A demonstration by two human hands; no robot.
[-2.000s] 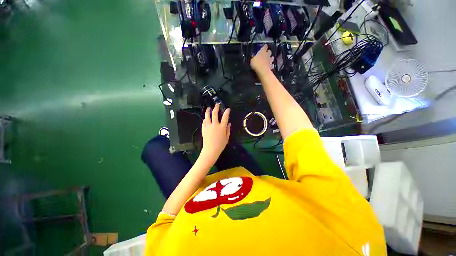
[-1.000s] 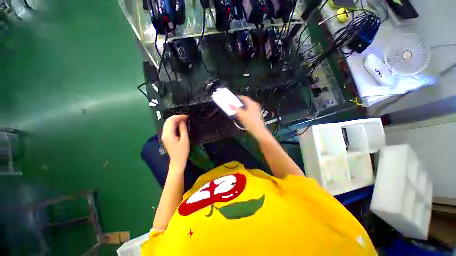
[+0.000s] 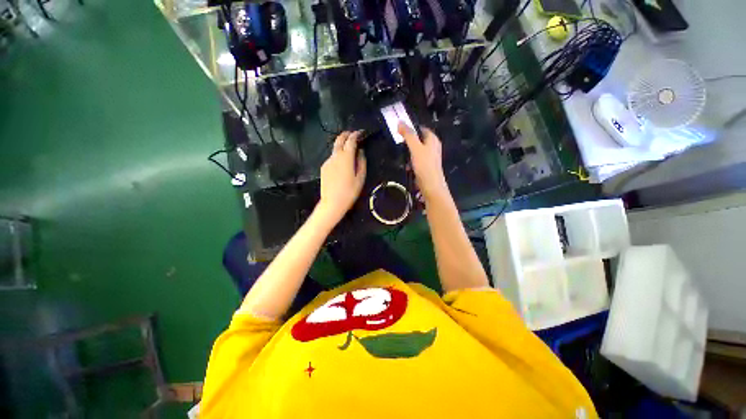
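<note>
A bright white, lit flat panel [image 3: 394,123], apparently a camcorder's flip screen, stands out over the dark bench [image 3: 282,217]. My right hand [image 3: 425,155] grips its lower right edge, with fingertips over the panel. My left hand [image 3: 343,170] is to the left of the panel, low over the bench, fingers forward and bent near a small dark thing. Whether it holds that thing cannot be told. The camcorder body by the panel does not stand out from the dark background.
Clear shelves [image 3: 303,65] with black camcorders [image 3: 255,33] rise in front. A tape roll [image 3: 374,206] lies near my wrists. Cables [image 3: 564,65] tangle at the right, near a fan [image 3: 667,94]. A white foam tray [image 3: 559,263] and another foam block [image 3: 657,319] sit lower right.
The lit panel and my right hand have moved forward and slightly right, uncovering the tape roll. My left hand has moved forward and right, closer to the panel.
</note>
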